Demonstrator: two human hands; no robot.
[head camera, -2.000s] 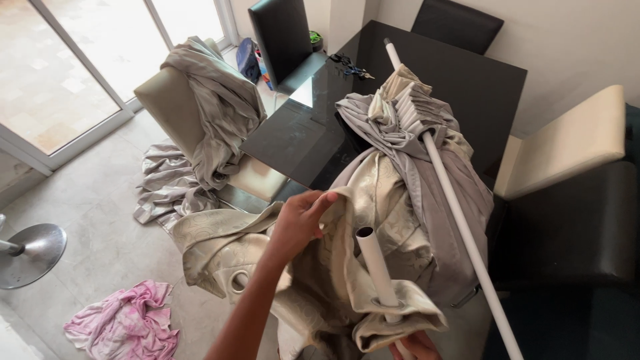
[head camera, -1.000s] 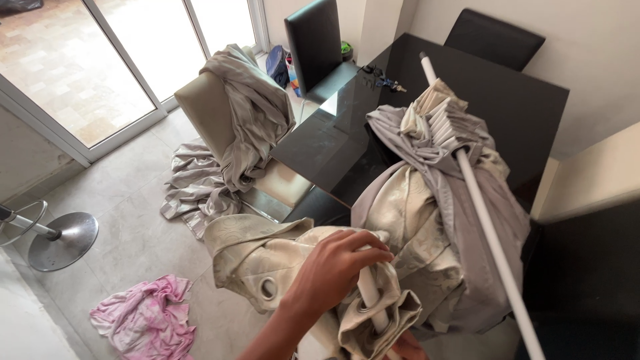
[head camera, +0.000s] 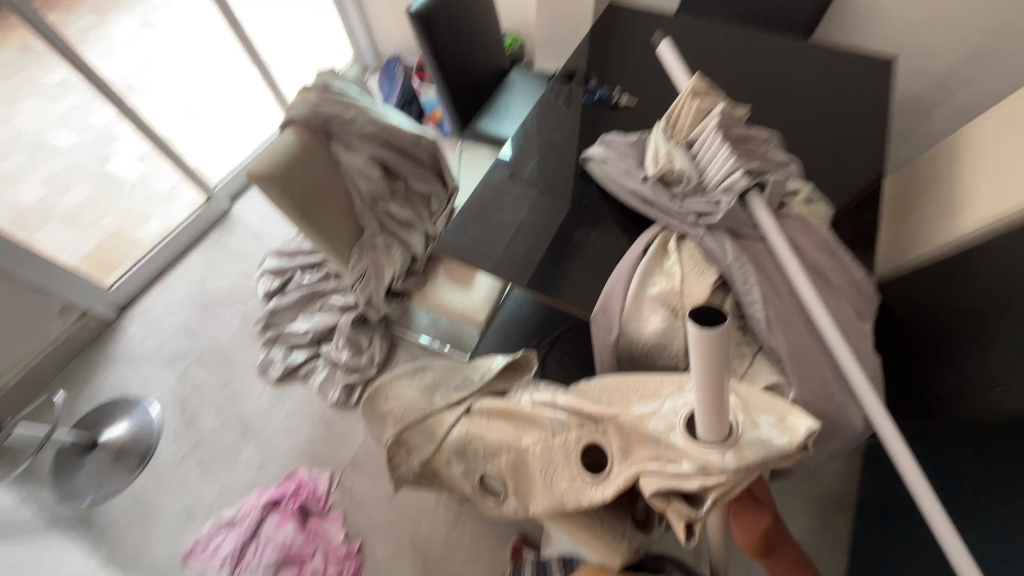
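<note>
A beige patterned curtain (head camera: 544, 448) with metal grommets spreads across the lower middle. The open end of a white pole (head camera: 710, 384) stands up through its right grommet (head camera: 712, 428). Below the cloth, my right hand (head camera: 752, 512) is at the lower part of this pole, its fingers mostly hidden by the curtain. My left hand is not visible. A second, longer white pole (head camera: 840, 368) slants across the black table (head camera: 800, 88), with a gathered grey and beige curtain (head camera: 720, 168) threaded on it and hanging over the near edge.
A beige chair (head camera: 308, 184) at left carries a draped grey curtain (head camera: 384, 176) that trails to the floor. Pink cloth (head camera: 280, 528) lies on the floor near a round metal stool base (head camera: 108, 452). A black chair (head camera: 460, 64) stands behind the table; a light chair back (head camera: 952, 184) is at right.
The short pole's end now sticks up through a curtain grommet; a second ago my left hand covered it. My left hand has gone from view.
</note>
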